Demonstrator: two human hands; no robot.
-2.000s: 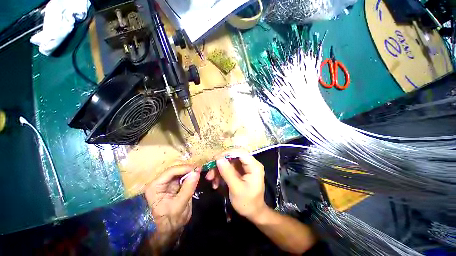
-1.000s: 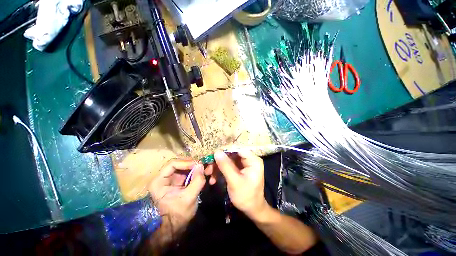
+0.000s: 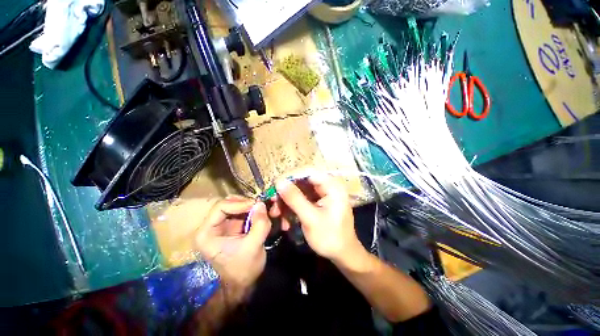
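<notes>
My right hand [image 3: 321,213] pinches a small green circuit board [image 3: 270,192] and the end of a white cable [image 3: 388,178] that runs off to the right. My left hand [image 3: 235,237] pinches a short white lead [image 3: 249,218] at the board's left end. The soldering iron [image 3: 252,164] points down, its tip at the board's left end; whether they touch is hard to tell. A thin curved metallic tube [image 3: 230,157] ends beside the tip. The fingers hide part of the board.
A fume fan [image 3: 148,154] stands left of the iron. A yellow-green sponge [image 3: 299,72], a cable bundle [image 3: 421,125], orange scissors [image 3: 468,97] and a marked cardboard disc [image 3: 559,62] lie to the right. White cloth [image 3: 66,29] lies top left.
Both hands have moved the board and lead up to the iron's tip; before, they were a little below it. The grips look the same. The view has shifted slightly.
</notes>
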